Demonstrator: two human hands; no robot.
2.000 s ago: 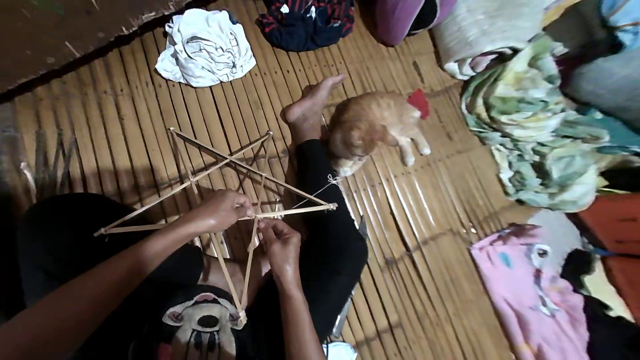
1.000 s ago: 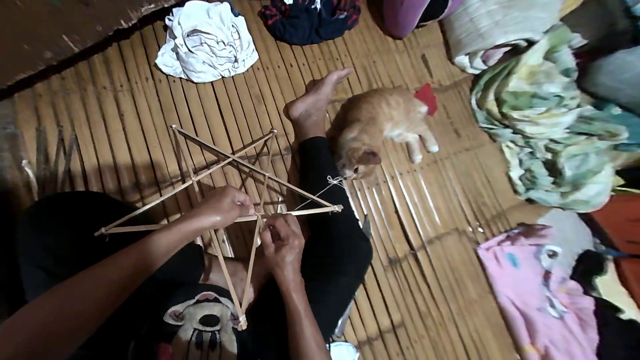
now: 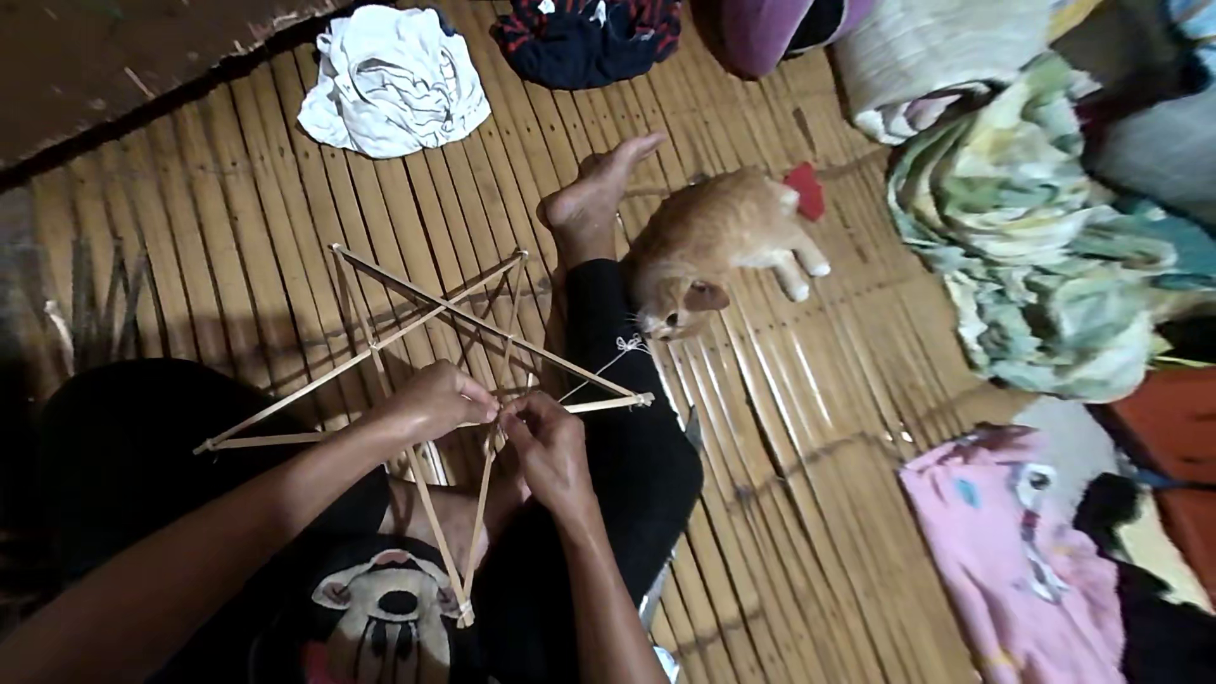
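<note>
A star-shaped frame of thin bamboo sticks point(image 3: 570, 366) lies across my lap, its tips tied together. My left hand point(image 3: 442, 399) and my right hand point(image 3: 549, 442) meet at one of its stick crossings, fingertips pinched close together. What they pinch looks like thin string, but it is too small to be sure. A white string with a looped bundle point(image 3: 629, 344) runs from near the frame's right tip onto my black-clad leg, close to the cat's head.
An orange and white cat point(image 3: 722, 233) lies beside my foot on the bamboo slat floor point(image 3: 788, 532). White cloth point(image 3: 394, 85) and dark clothing point(image 3: 589, 43) lie at the top. Green patterned fabric point(image 3: 1026, 237) and a pink garment point(image 3: 1016, 560) are at the right. A blade-like metal thing point(image 3: 693, 429) shows beside my knee.
The cat's head has turned so that its face shows more. My hands stay at the same crossing, with small finger movements.
</note>
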